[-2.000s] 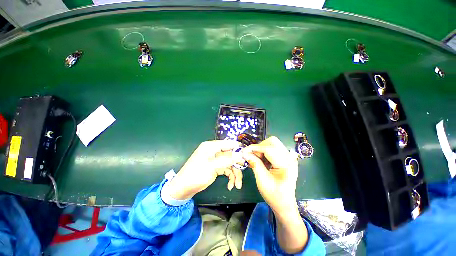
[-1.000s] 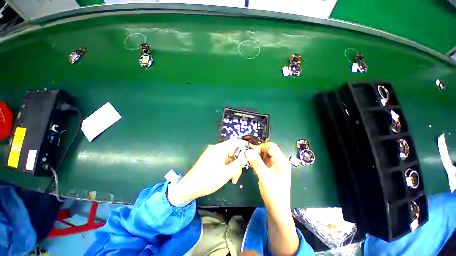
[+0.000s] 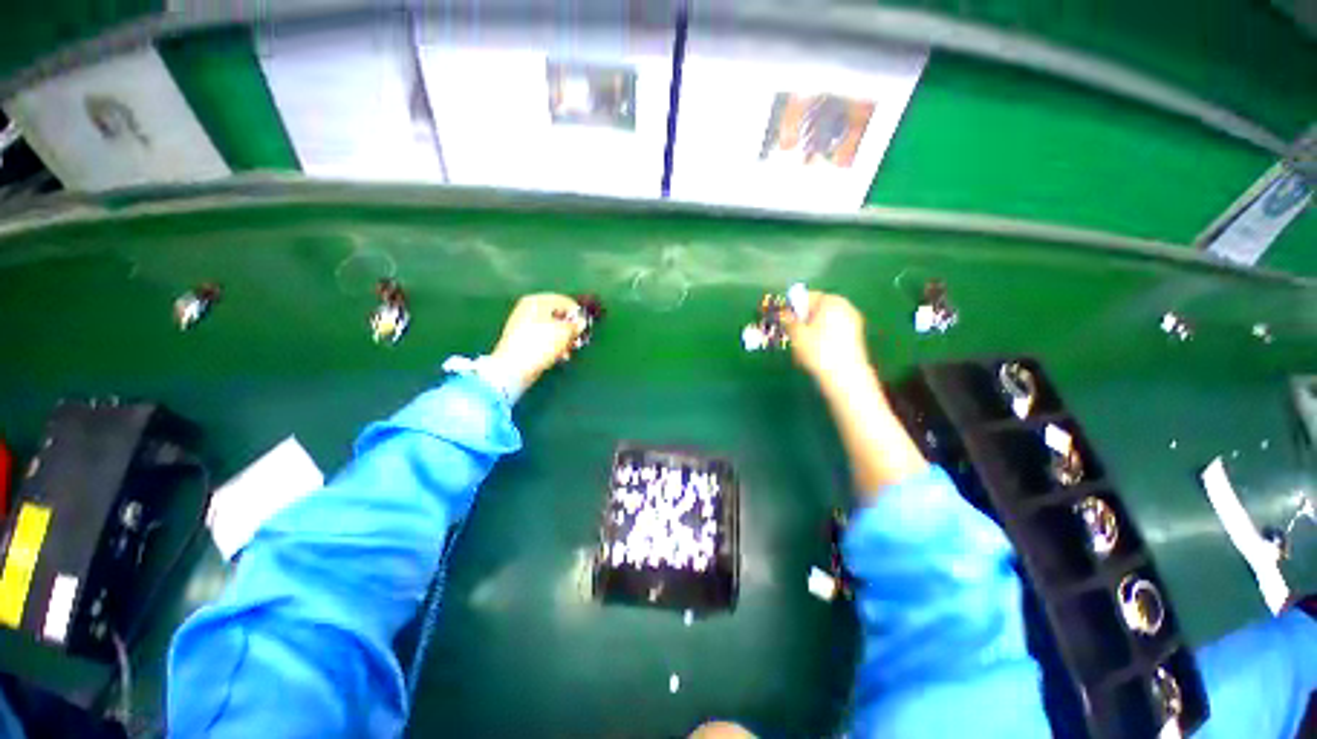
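My left hand [image 3: 537, 335] is at the far part of the green bench, its fingers closed on a round electronic module [image 3: 582, 321]. My right hand [image 3: 826, 332] is stretched forward to the right of it, its fingertips at another module [image 3: 771, 324] with a white tag; whether they grip it is too blurred to tell. The square black parts tray [image 3: 667, 593], full of small white parts [image 3: 664, 517], lies between my forearms. Another module beside my right sleeve is mostly hidden.
More modules lie along the far bench, one at left [image 3: 389, 312] and one at right [image 3: 935, 308]. The black compartment tray [image 3: 1062, 498] stands at right. A black box [image 3: 90, 505] and a white paper slip [image 3: 266, 494] are at left. Instruction sheets [image 3: 542, 101] hang behind.
My hands have parted and reached forward from above the parts tray to the far bench. My left hand now holds its module there. The view has tilted up, showing more of the sheets.
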